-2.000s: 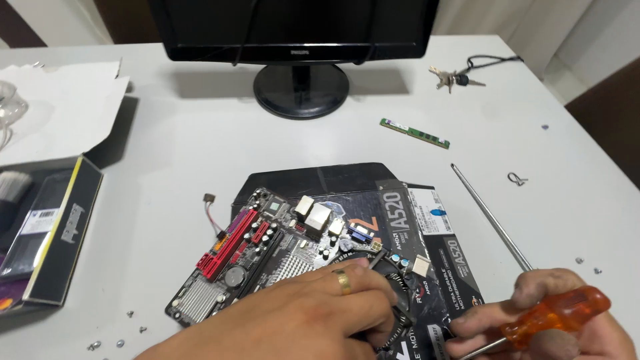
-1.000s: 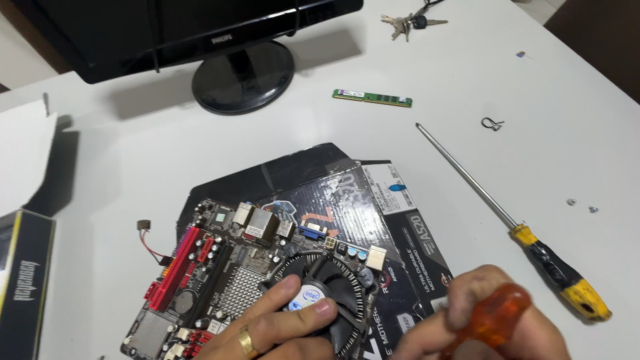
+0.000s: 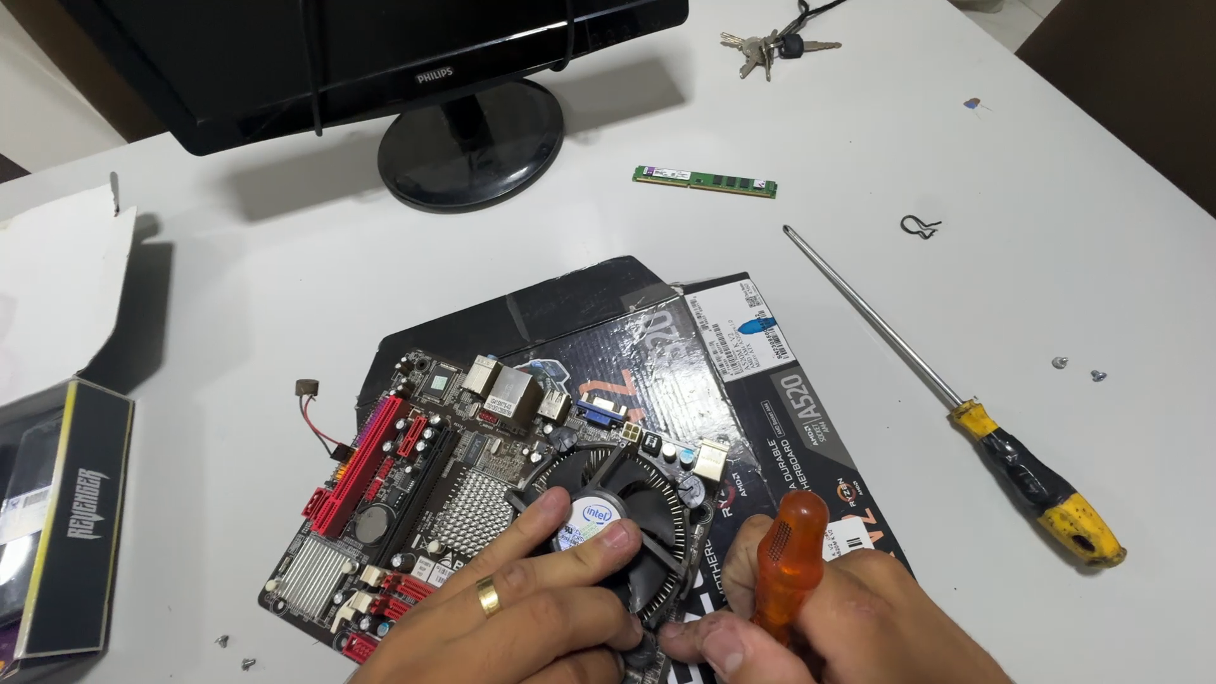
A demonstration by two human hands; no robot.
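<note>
A CPU cooler fan with an Intel hub is mounted on a computer motherboard, which lies tilted on a flattened black motherboard box. My left hand rests on the fan, index and middle fingertips on its hub, with a ring on one finger. To the right of the fan, my right hand grips the orange handle of a screwdriver. The handle stands up toward the camera; its shaft and tip are hidden. The right fingertips are close to the cooler's lower corner.
A monitor base stands behind. A green RAM module, keys and a wire clip lie on the table. A long yellow-black screwdriver is at right. Small screws lie nearby; an open box is at left.
My left hand has moved off the fan's hub, leaving it visible, with fingertips now at its edge. The orange screwdriver's handle has turned from lying sideways to pointing up. The view has shifted.
</note>
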